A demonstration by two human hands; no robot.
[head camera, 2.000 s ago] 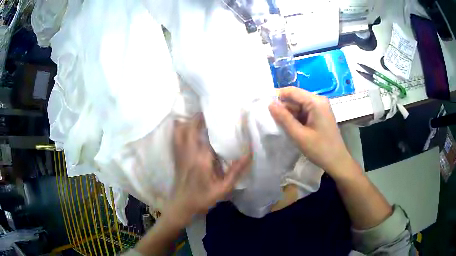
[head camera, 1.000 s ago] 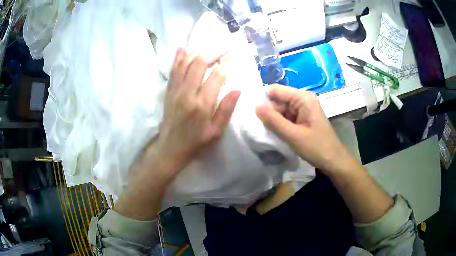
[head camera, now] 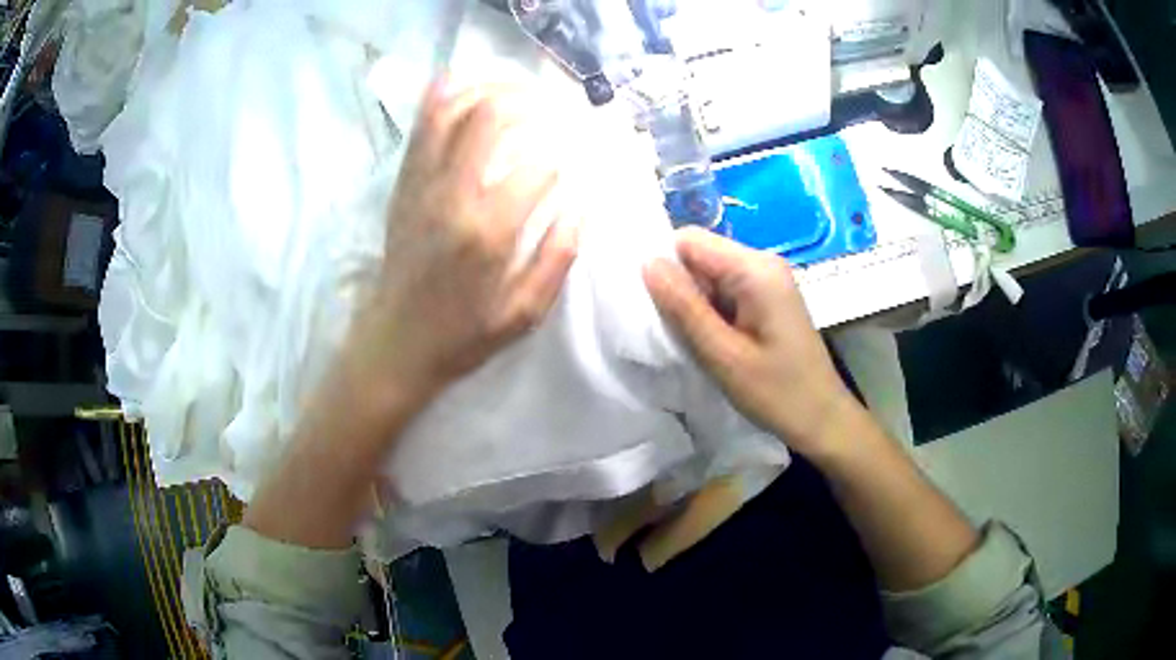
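Observation:
A large heap of white garment fabric (head camera: 245, 168) covers the table's left part and hangs over my lap. My left hand (head camera: 471, 239) lies on the fabric left of the needle area, blurred, fingers pointing up; whether it grips cloth is unclear. My right hand (head camera: 742, 322) pinches the white fabric's edge between thumb and fingers, just below the clear guard (head camera: 684, 142). The sewing machine (head camera: 754, 84) stands behind, brightly lit. The needle area is hidden by glare and fabric. A tan piece (head camera: 690, 522) shows under the fabric at my lap.
A blue plate (head camera: 793, 200) lies right of the guard. Green thread snips (head camera: 961, 213), a white strip (head camera: 939, 273), printed labels (head camera: 997, 132) and a dark phone (head camera: 1081, 142) lie further right. A yellow wire rack (head camera: 161, 554) stands at lower left.
My left hand has moved up from the lower fabric and lies on it further left. The fabric over my lap is spread out more. My right hand keeps its pinch and has shifted slightly left.

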